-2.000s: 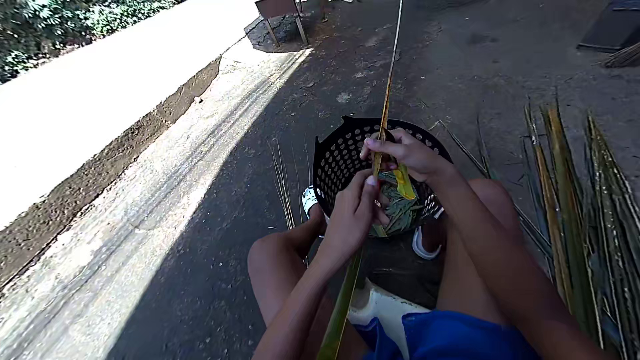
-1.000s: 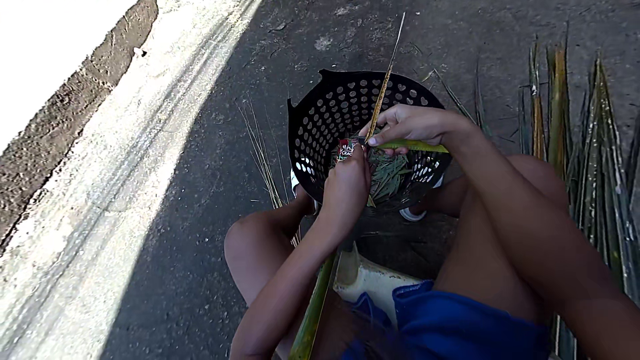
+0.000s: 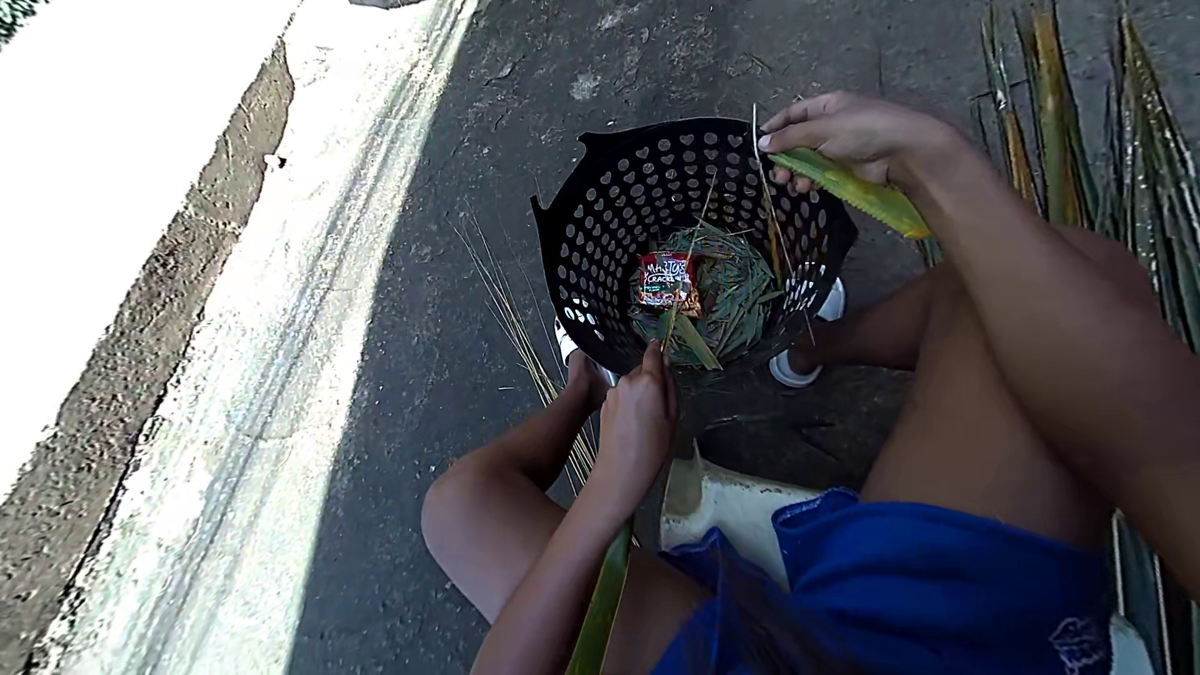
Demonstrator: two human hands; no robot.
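Observation:
My left hand (image 3: 642,412) is closed around a long green palm leaflet (image 3: 605,600), which runs down past my forearm over my leg; a short end shows above the fingers. Over the right rim of a black perforated plastic basket (image 3: 609,173), my right hand (image 3: 844,141) holds a green and yellow serrated tool, possibly a knife handle (image 3: 853,192). A thin brown strip hangs from near its fingertips into the basket. Inside lie green leaf shavings (image 3: 736,281) and a red snack packet (image 3: 667,281) bearing writing.
Several long palm leaflets (image 3: 1059,122) lie on the ground at the right. Thin pale midribs (image 3: 520,328) lie left of the basket. A worn white seat (image 3: 741,511) is under me. A sunlit concrete strip (image 3: 309,309) and a rough ledge run along the left.
My hands were close together over the basket one second ago and are now apart, the right one up and to the right, the left one lower. The snack packet and shavings show more fully.

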